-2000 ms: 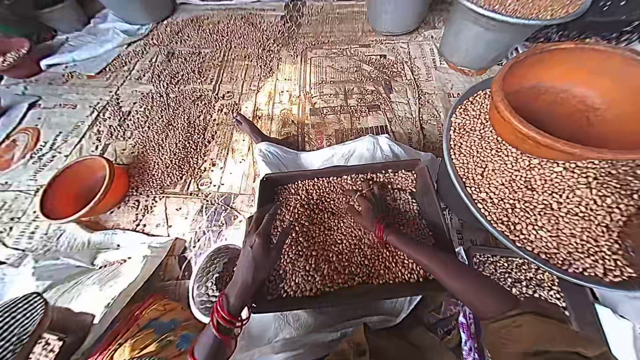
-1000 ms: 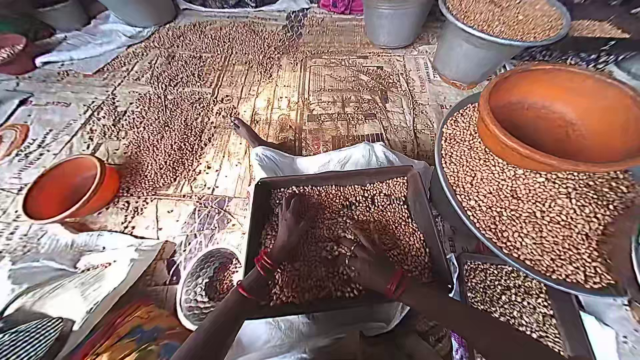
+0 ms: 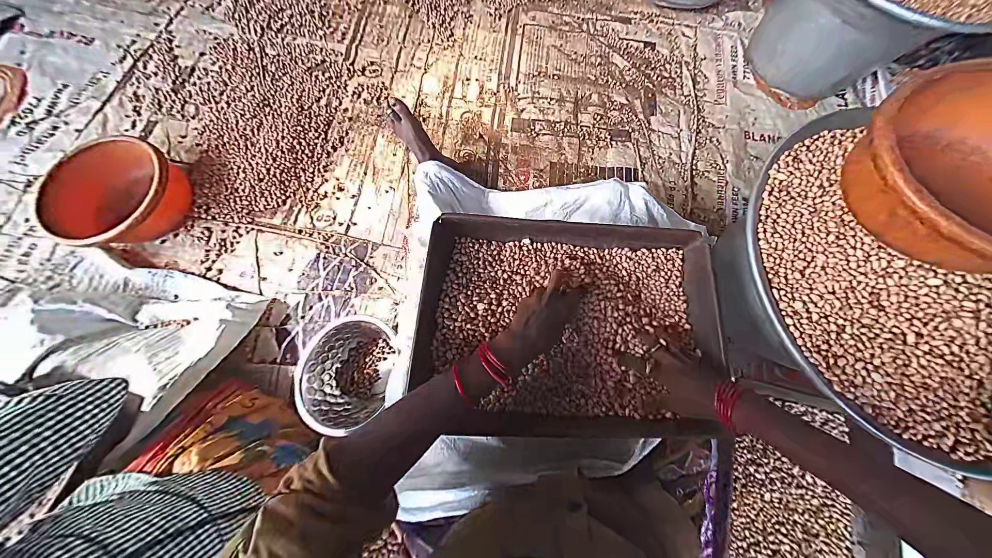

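Note:
A dark rectangular tray (image 3: 707, 294) full of reddish-brown nuts or beans (image 3: 496, 287) rests over a white cloth (image 3: 542, 203) on my lap. My left hand (image 3: 546, 314) lies on them near the middle of the tray, fingers bent down; whether it pinches any is hidden. Toward the tray's lower right, my right hand (image 3: 670, 372) touches the pile with its fingers spread and nothing plainly held. Red bangles circle both wrists. Just left of the tray stands a small dimpled metal bowl (image 3: 314, 387) with some dark pieces inside.
At right, a large metal basin (image 3: 763, 263) heaped with nuts or beans bears an orange bowl (image 3: 891, 201). Another tray of them is partly under my right forearm. An orange pot (image 3: 167, 201) lies tilted at left by a spread pile (image 3: 263, 132). Metal tub (image 3: 814, 46) stands upper right.
My left hand has moved from the tray's left side to its middle over the two seconds. My right hand has shifted from upper right to lower right in the tray.

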